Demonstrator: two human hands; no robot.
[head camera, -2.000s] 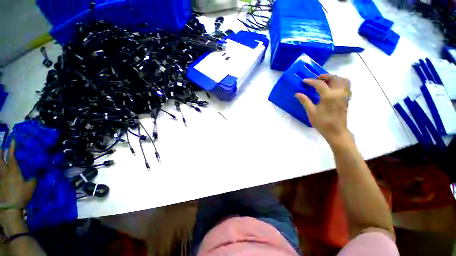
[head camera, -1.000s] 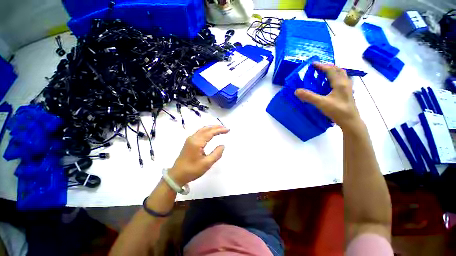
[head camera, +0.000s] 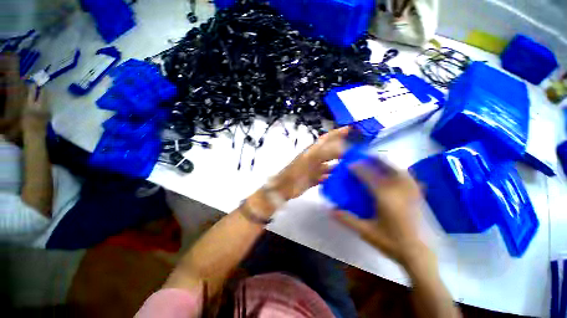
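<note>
A blue insert tray (head camera: 349, 181), blurred by motion, is in front of me over the table. My right hand (head camera: 388, 202) grips it from the right side. My left hand (head camera: 317, 160) is at its upper left edge, fingers reaching toward it; whether they touch it is unclear. The large loose cable pile (head camera: 261, 68) lies beyond my left hand. A nested stack of empty trays (head camera: 457, 186) lies to the right of my right hand, with a tilted tray (head camera: 513, 211) against its right side.
Flat printed cards (head camera: 388, 102) lie behind my hands. A larger tray stack (head camera: 485, 112) stands back right, near thin loose cables (head camera: 442, 65). Filled trays (head camera: 127, 146) overlap at left, with coiled cables at their edge. Another person's arm (head camera: 37, 149) is at far left.
The view has turned left. My right hand has brought a blue tray from the stack to the middle, and my left hand has come up to it. A tray now leans beside the stack.
</note>
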